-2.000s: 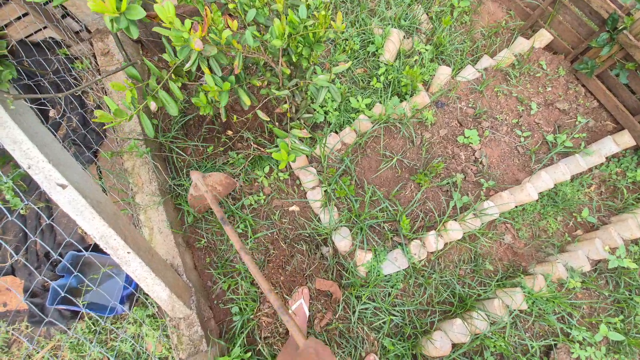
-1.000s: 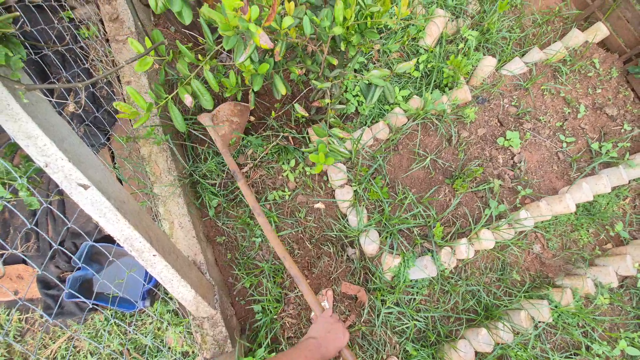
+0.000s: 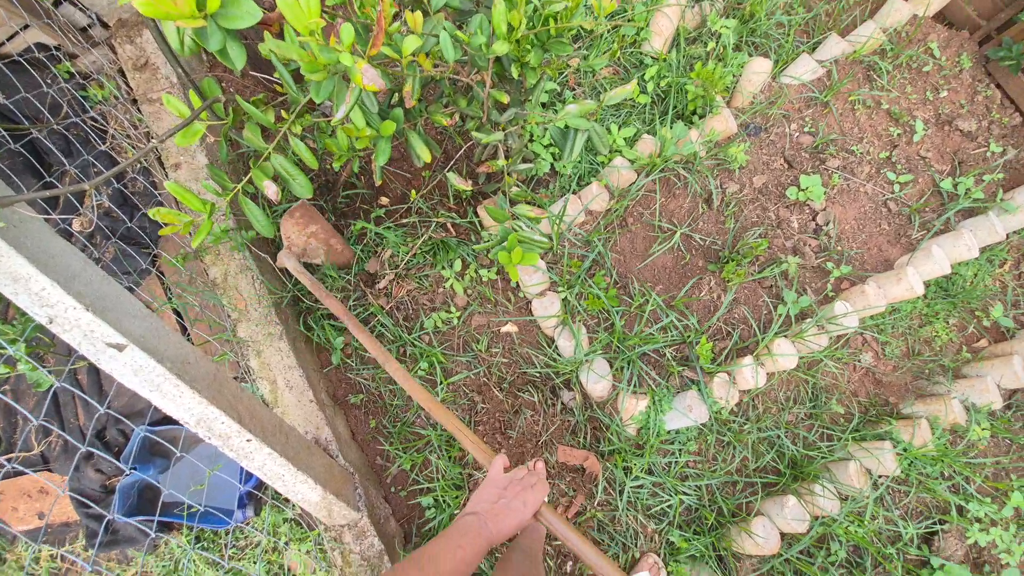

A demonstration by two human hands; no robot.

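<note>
A hoe with a rusty metal blade (image 3: 314,236) and a long wooden handle (image 3: 400,376) slants across the left-centre of the head view. Its blade is at the grass and soil beside the concrete kerb, close under the leafy shrub. My left hand (image 3: 510,496) is closed around the lower part of the handle, the arm coming in from the bottom edge. Another limb shows partly beneath this hand; whether it is my right forearm or a leg is not clear. A broken reddish-brown shard (image 3: 580,460) lies just right of the handle.
A concrete kerb (image 3: 240,296), a slanting concrete post (image 3: 160,360) and wire mesh run along the left, with a blue container (image 3: 188,476) behind the mesh. The shrub (image 3: 384,88) overhangs the top. Rows of pale edging blocks (image 3: 896,284) border soil at right. Part of a foot (image 3: 648,565) shows below.
My left hand, out of view two seconds ago, has come onto the handle. The hoe's blade has moved closer to the shrub since the earliest frame.
</note>
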